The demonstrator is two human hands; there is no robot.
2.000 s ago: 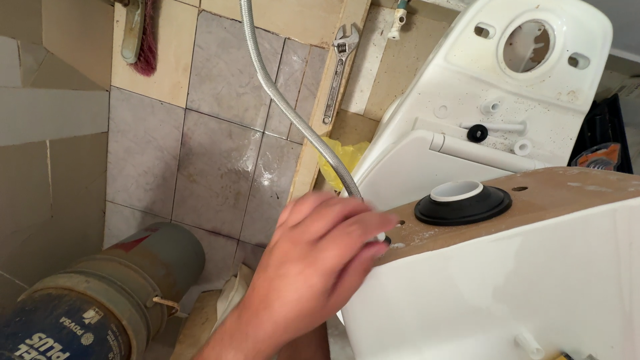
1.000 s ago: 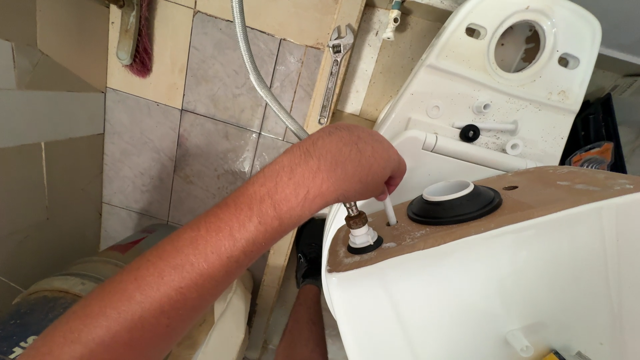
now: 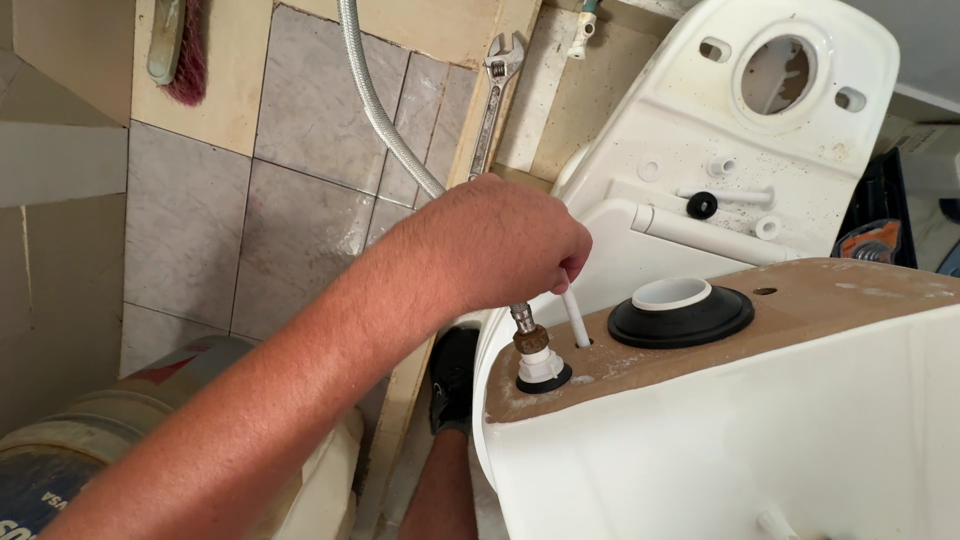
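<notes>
My left hand (image 3: pixel 510 247) reaches in from the lower left, its fingertips pinching the upper end of a white plastic rod (image 3: pixel 575 319). The rod's lower end stands in a small hole in the brown underside of a white toilet tank (image 3: pixel 705 435). Left of the rod, a braided metal hose (image 3: pixel 375 112) passes behind my hand to a corroded nut (image 3: pixel 531 340) on a white threaded fitting (image 3: pixel 541 365) with a black washer. Right of the rod is a black rubber gasket (image 3: pixel 679 326) around a white outlet ring. My right hand is out of view.
The toilet bowl (image 3: pixel 810 150) lies behind the tank, bearing a white plastic bolt (image 3: pixel 727 195), a black washer (image 3: pixel 702 205) and white nuts. An adjustable wrench (image 3: pixel 493 109) rests on a ledge. A bucket (image 3: pixel 135 405) stands lower left, a brush (image 3: pixel 176 52) upper left. A shoed foot (image 3: pixel 454 375) is below.
My left hand has moved right from over the hose fitting, which now shows below it. The white rod has come into sight at my fingertips; from one second ago to now the hand has barely moved.
</notes>
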